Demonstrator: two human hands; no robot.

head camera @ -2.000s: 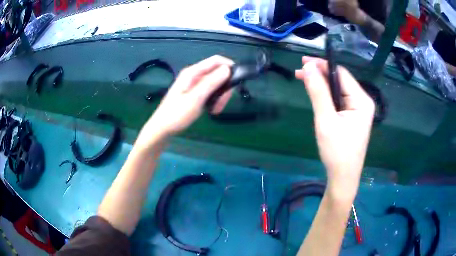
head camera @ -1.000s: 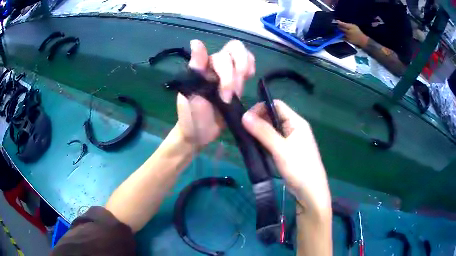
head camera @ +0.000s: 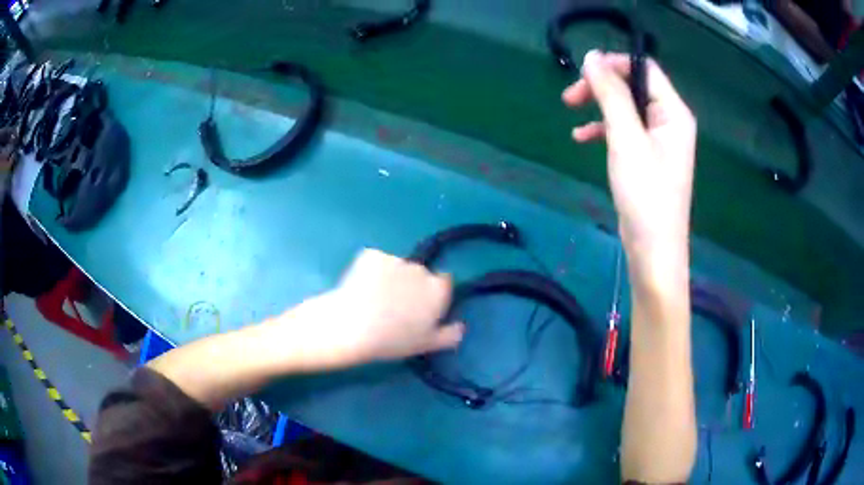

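Observation:
My left hand (head camera: 388,308) is low over the bench, its fingers closed at the left end of a black C-shaped headband (head camera: 531,284); the exact grip is hidden. This headband overlaps another black headband (head camera: 464,232) lying on the mat, with thin dark wires inside the arcs. My right hand (head camera: 649,128) is raised at the upper right. It holds a narrow black strip-like piece (head camera: 639,80) upright between thumb and fingers, in front of the green belt.
More headbands lie on the belt (head camera: 483,114) and bench, one at left (head camera: 270,161). A small curved part (head camera: 196,189) lies beside it. A dark pile (head camera: 90,161) is far left. Two red-handled screwdrivers (head camera: 611,350) lie at right. Blue bin edges show below the bench.
The view has shifted. My left hand has brought the headband down from above the belt onto the bench. My right hand has moved away from it, up and right, still holding the narrow black piece.

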